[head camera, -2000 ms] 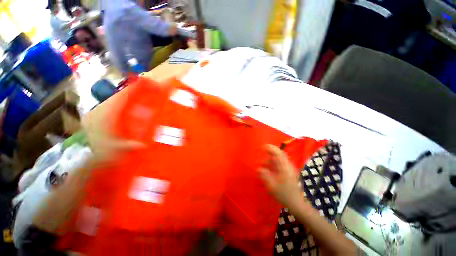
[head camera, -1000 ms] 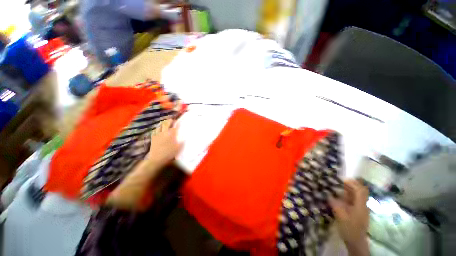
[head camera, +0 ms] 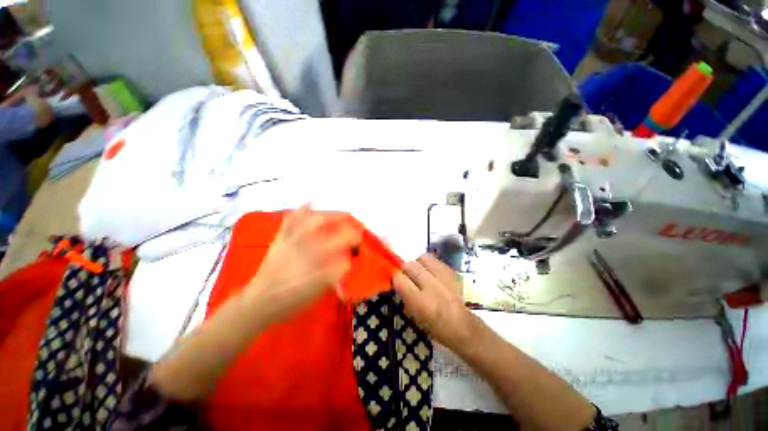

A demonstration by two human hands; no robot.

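An orange fabric panel (head camera: pixel 278 362) lies in front of me, with navy and cream patterned fabric (head camera: pixel 392 358) along its right side. My left hand (head camera: pixel 307 257) is on its upper part and is blurred. My right hand (head camera: pixel 429 299) pinches the upper right edge of the orange fabric, left of the needle area. A folded orange flap shows between my hands. The sewing machine (head camera: pixel 539 202) stands to the right, and no fabric is under its presser foot.
Another orange and patterned piece (head camera: pixel 80 337) lies at the left. White cut pieces (head camera: pixel 181 151) are stacked at the upper left. Dark red snips (head camera: pixel 617 288) lie by the machine bed. Red-handled scissors (head camera: pixel 734 349) are at the right. An orange thread cone (head camera: pixel 680 97) stands behind. A person's arm (head camera: pixel 34 109) shows at far left.
The view has turned right toward the machine. My left hand has left the left piece and come onto the front orange panel. My right hand has moved to its upper edge, which is now folded.
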